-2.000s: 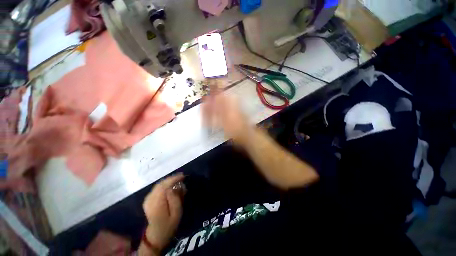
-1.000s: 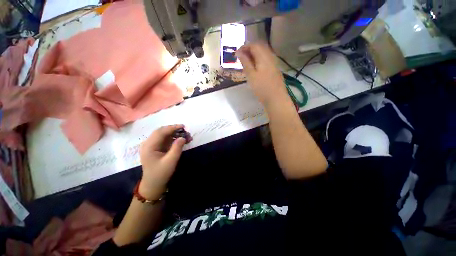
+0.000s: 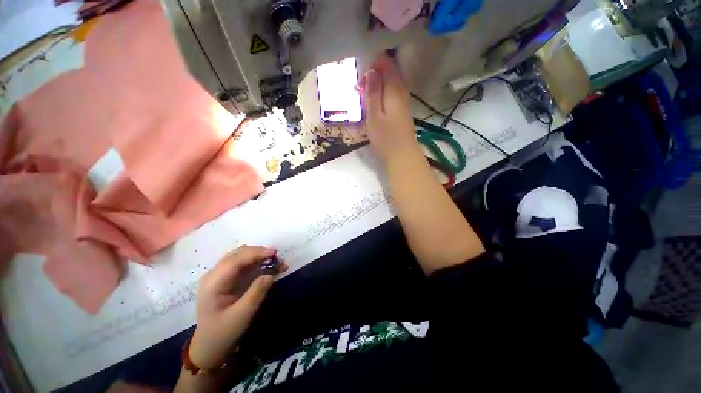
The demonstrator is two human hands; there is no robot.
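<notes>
My left hand (image 3: pixel 230 299) is near the table's front edge, with a small round dark metal piece (image 3: pixel 270 263), possibly a bobbin case, between thumb and fingertips. My right hand (image 3: pixel 388 107) is at the right edge of a smartphone (image 3: pixel 339 90) with a glowing white screen, right of the needle area. Its fingers are slightly spread and I see nothing held in them; whether they touch the phone is unclear. Salmon-pink fabric (image 3: pixel 146 100) lies flat and partly crumpled left of the presser foot area (image 3: pixel 292 115).
The sewing machine head (image 3: pixel 230 46) spans the top. Scissors (image 3: pixel 443 150) with green and red handles lie partly hidden behind my right forearm. Black cables (image 3: pixel 461 123) cross the table (image 3: pixel 307 207) at right. Black-and-white fabric (image 3: pixel 547 211) is right of my lap.
My right hand has moved from above the table front up to the phone, then to its right edge. The phone's screen picture has changed. The camera view has shifted.
</notes>
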